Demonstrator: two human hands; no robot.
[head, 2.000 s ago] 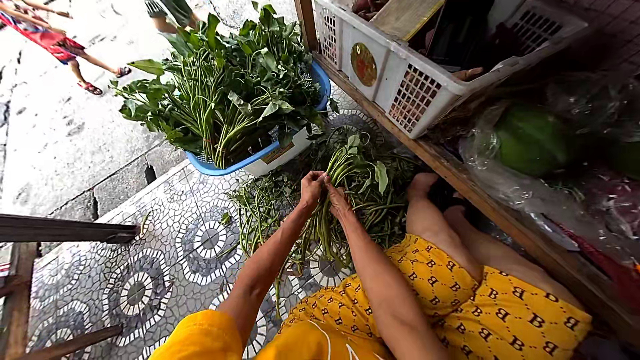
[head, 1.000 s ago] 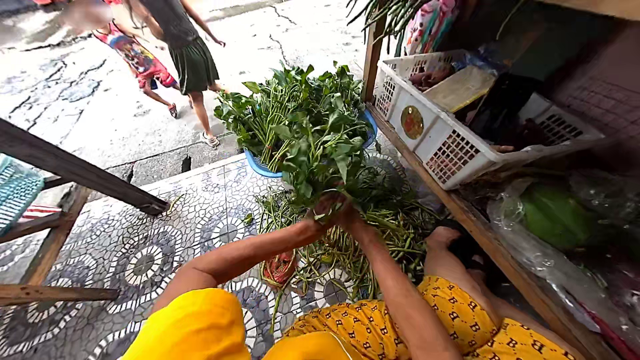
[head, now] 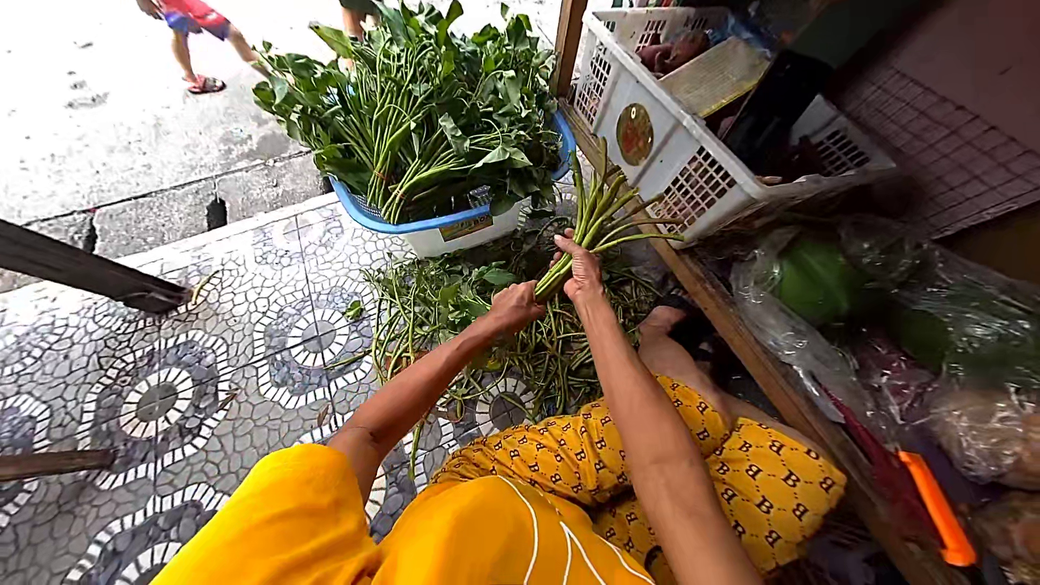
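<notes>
Both my hands grip one bundle of green stems (head: 601, 213), its thicker ends fanned up and to the right. My left hand (head: 517, 307) closes round the lower part, and my right hand (head: 580, 264) holds it slightly higher. Below them a loose heap of leafy stems and trimmings (head: 455, 313) lies on the tiled floor. Just beyond, a blue-rimmed plastic basket (head: 406, 227) is piled with bundled leafy greens (head: 431, 114), which look like water spinach.
A white plastic crate (head: 715, 154) stands behind a wooden rail (head: 731, 341) at right. Plastic-wrapped produce (head: 821, 280) and an orange-handled tool (head: 934, 508) lie beyond the rail. A wooden post (head: 89, 268) juts in at left. A person's legs (head: 195, 49) show on the pavement.
A second ago leaves stood at the far end of the bundle in my hands; bare stem ends now point that way. The view has shifted, and the people on the pavement have moved.
</notes>
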